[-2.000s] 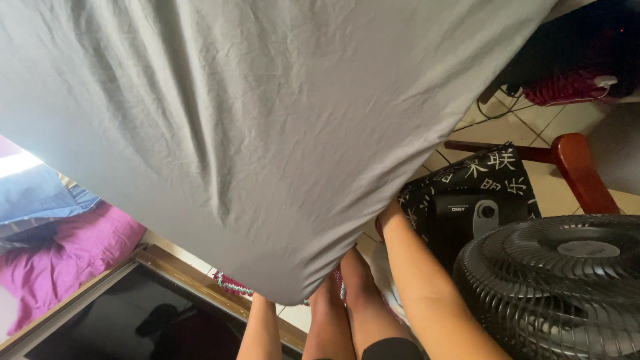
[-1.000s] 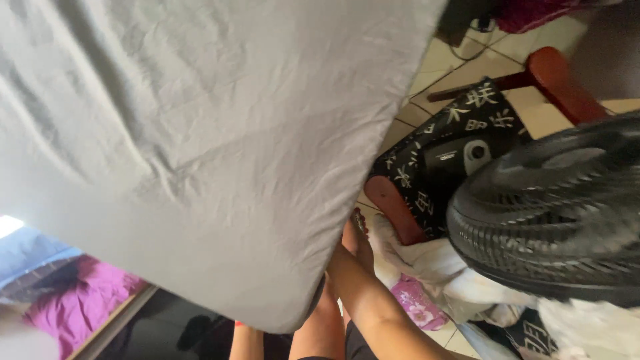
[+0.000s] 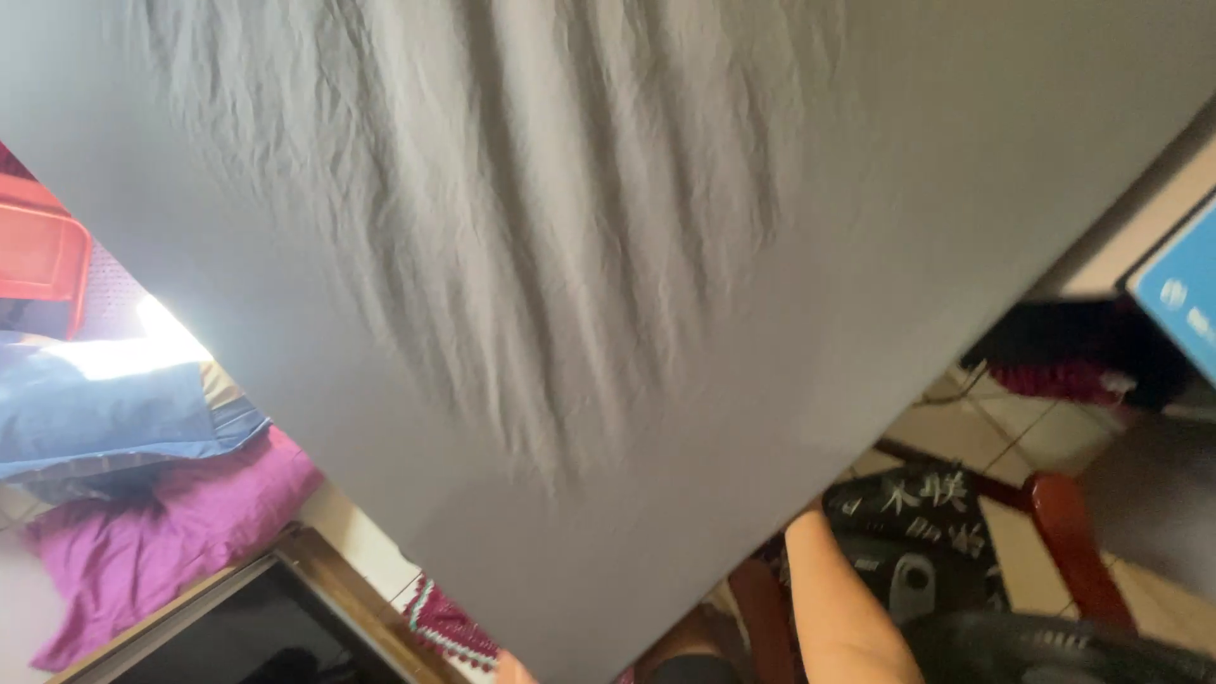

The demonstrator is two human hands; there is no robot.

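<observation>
A grey fitted sheet (image 3: 589,313) covers a mattress whose corner points down toward me, with long creases running through its middle. At the mattress's right edge my right hand (image 3: 806,508) reaches under the side, its fingers hidden by the sheet. Only a small part of my left hand or wrist (image 3: 513,668) shows at the bottom, beside the corner; its fingers cannot be seen. Part of my leg (image 3: 698,641) is visible below the mattress.
A black fan (image 3: 1035,646) and a reddish wooden chair (image 3: 1073,541) with a patterned black cloth (image 3: 902,494) are on the right. At left lie purple fabric (image 3: 180,551), blue fabric (image 3: 114,408), a red plastic container (image 3: 38,247) and a dark-panelled frame (image 3: 256,627).
The view has shifted. The sheeted mattress now fills more of the frame, its creases more marked, and my right forearm, low beside the corner a second ago, reaches farther up the right edge.
</observation>
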